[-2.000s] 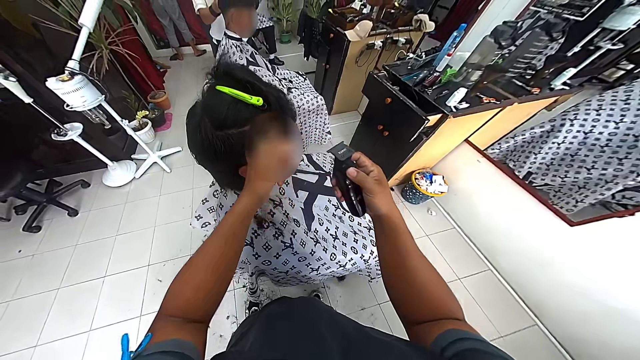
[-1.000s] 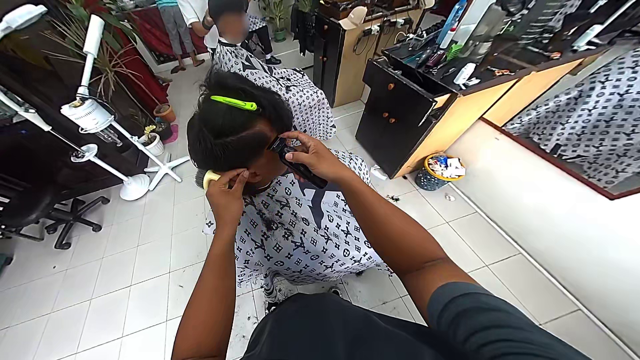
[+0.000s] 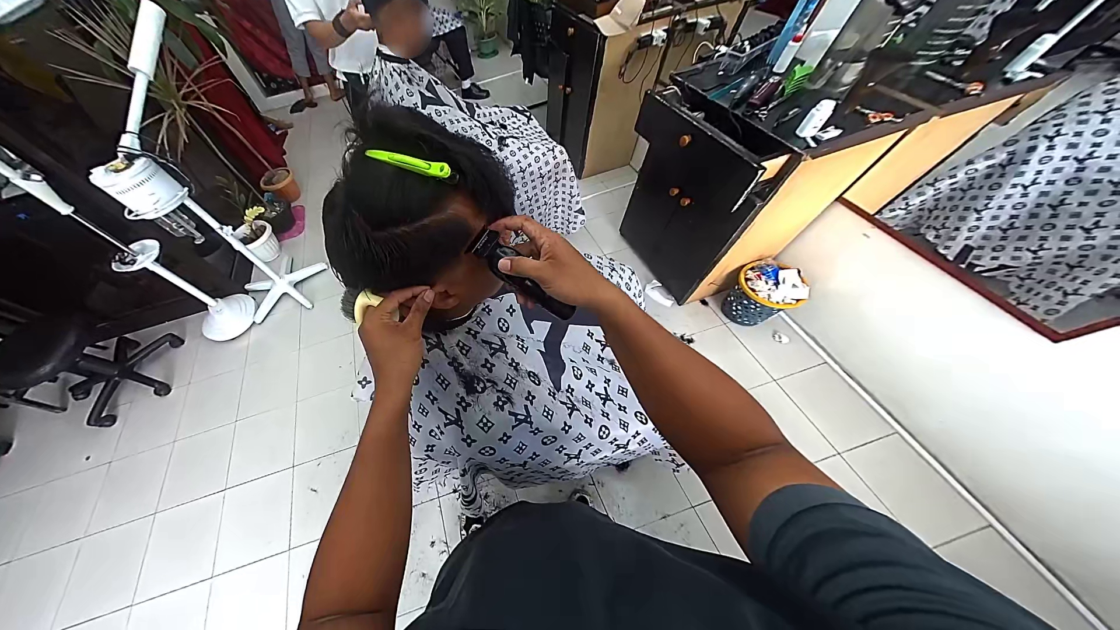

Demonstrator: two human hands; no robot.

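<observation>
A seated person's head of dark hair (image 3: 385,210) is in the middle of the view, with a lime-green hair clip (image 3: 408,164) on top. My right hand (image 3: 551,267) grips a black hair clipper (image 3: 529,284), its blade end against the hair at the temple. Beside the ear is my left hand (image 3: 394,328), holding a pale yellow brush (image 3: 366,306) whose dark bristles point outward; fingertips touch near the ear. A white cape (image 3: 525,394) with dark monogram print covers the person, and cut hair lies on it.
Black drawers (image 3: 687,192) under a tool-strewn counter and a waste basket (image 3: 761,297) stand at right. White stand lamps (image 3: 280,284) and a black wheeled stool (image 3: 114,367) are at left. Beyond sits another caped person (image 3: 507,140), with a standing person alongside.
Two seconds ago the clipper was held away from the head; it moved to the temple and stays there. My left hand went from the face area to beside the ear, where the brush shows.
</observation>
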